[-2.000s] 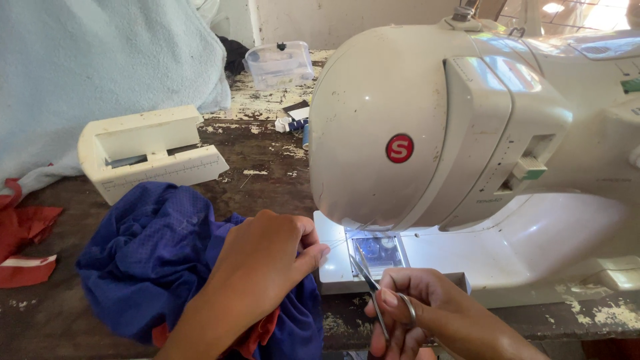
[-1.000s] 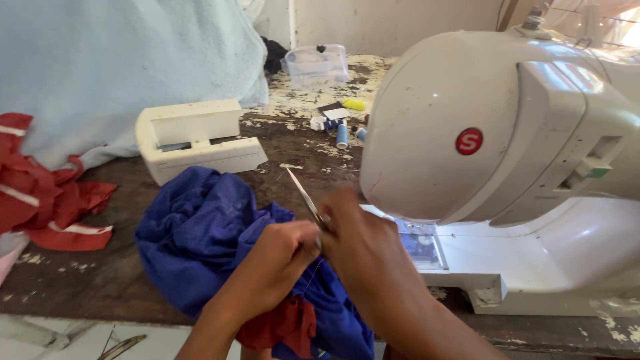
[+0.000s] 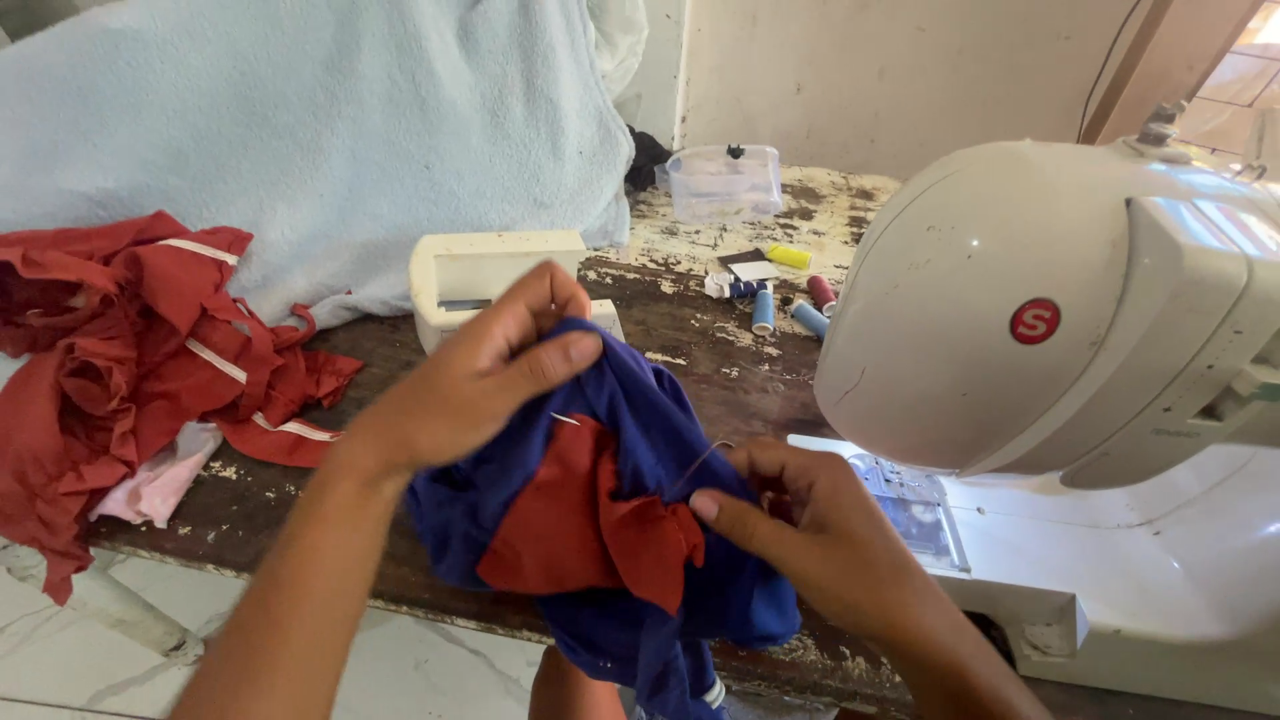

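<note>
Between my hands hangs a blue garment with a red fabric piece on it. My left hand pinches its upper edge between thumb and fingers. At the right side of the red piece, my right hand has its fingertips closed on the cloth, with a loose thread by the fingers. The scissors are not visible. Right of the cloth stands a white Singer sewing machine, its lamp lighting the needle plate; the needle is hidden behind the machine head.
A cream machine accessory tray sits behind my left hand. Thread spools and a clear plastic box lie farther back. Red cloth with white stripes hangs over the table edge at left, by a light blue blanket.
The scissors seen in my right hand have gone from sight. Both hands now hold the blue garment up and spread, showing more of the red piece. The view has swung left.
</note>
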